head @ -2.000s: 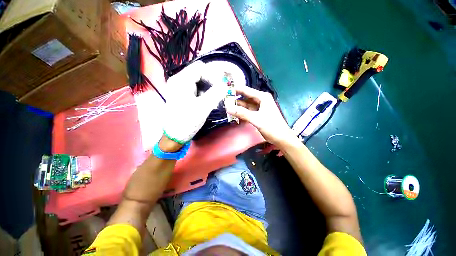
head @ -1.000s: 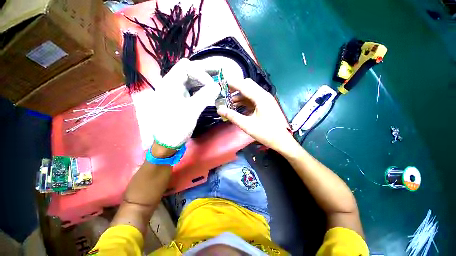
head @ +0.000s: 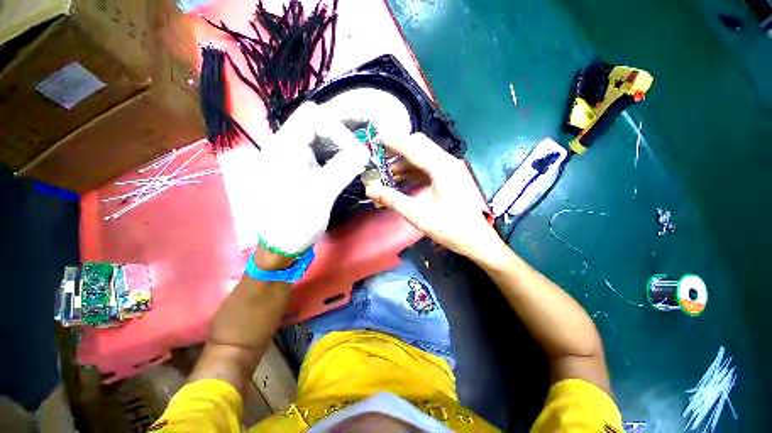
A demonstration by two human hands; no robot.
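Note:
A small green circuit board (head: 377,154) is held edge-up between both hands, above the black housing (head: 391,71) with its large white disc. My left hand (head: 298,182), in a white glove, pinches the board's upper left side. My bare right hand (head: 436,190) grips its right and lower side with thumb and fingers. The fingers cover much of the board, and the hands hide the lower left of the housing.
Loose black leads (head: 292,51) and a bundle (head: 215,97) lie behind. A carton (head: 102,93) stands left rear, stacked boards (head: 106,293) front left. Right are the yellow soldering gun (head: 611,100), power strip (head: 529,179), solder spool (head: 677,294) and white strips (head: 711,391).
Both hands have moved slightly left with the board, which is now turned more edge-on. Both keep hold of it. The view has shifted slightly.

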